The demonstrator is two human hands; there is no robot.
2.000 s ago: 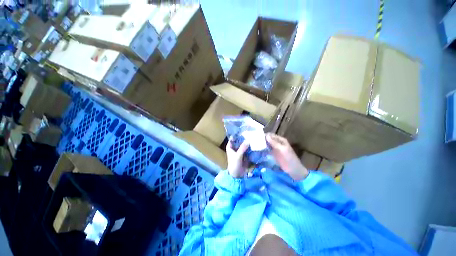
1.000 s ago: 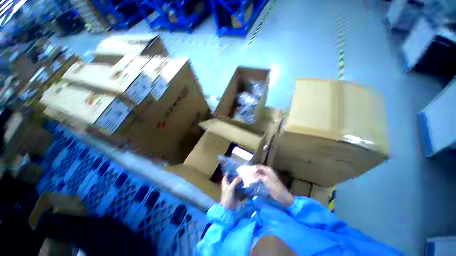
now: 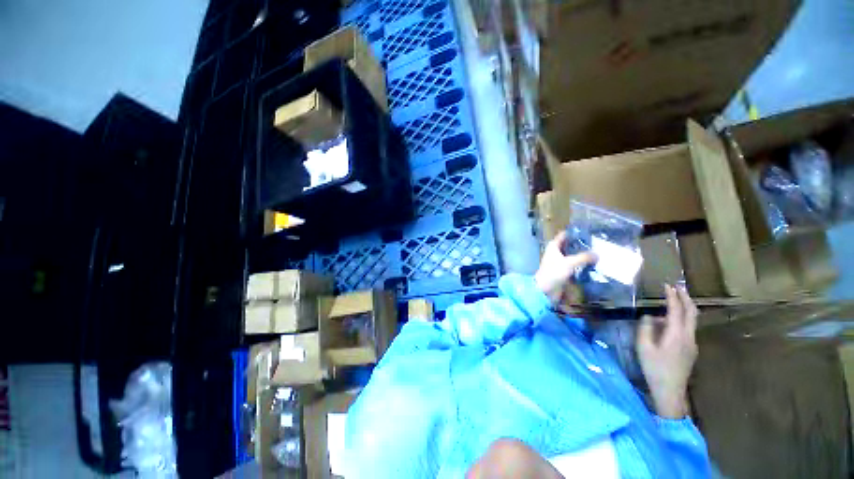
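Note:
My left hand (image 3: 560, 269) is bare and grips the left side of a clear poly bag (image 3: 599, 224) with dark contents and a white label (image 3: 615, 261). The bag is above an open carton (image 3: 637, 182) with its flaps up. My right hand (image 3: 669, 348) is bare, to the right of and below the bag, with bent fingers. Its fingertips are beside a thin clear plastic edge; I cannot tell if they hold it. More clear plastic shows below the bag, between my hands.
An open carton of clear bags (image 3: 810, 178) is at right. A large printed carton (image 3: 655, 56) stands behind. At left are a blue pallet (image 3: 426, 187), a black bin (image 3: 375, 178) holding a small box, several small brown boxes (image 3: 281, 304) and tall black crates (image 3: 211, 234).
The view has swung left and down, bringing the black crates and small boxes into sight. My right hand has moved off the label, away from the bag. My left hand still holds the bag.

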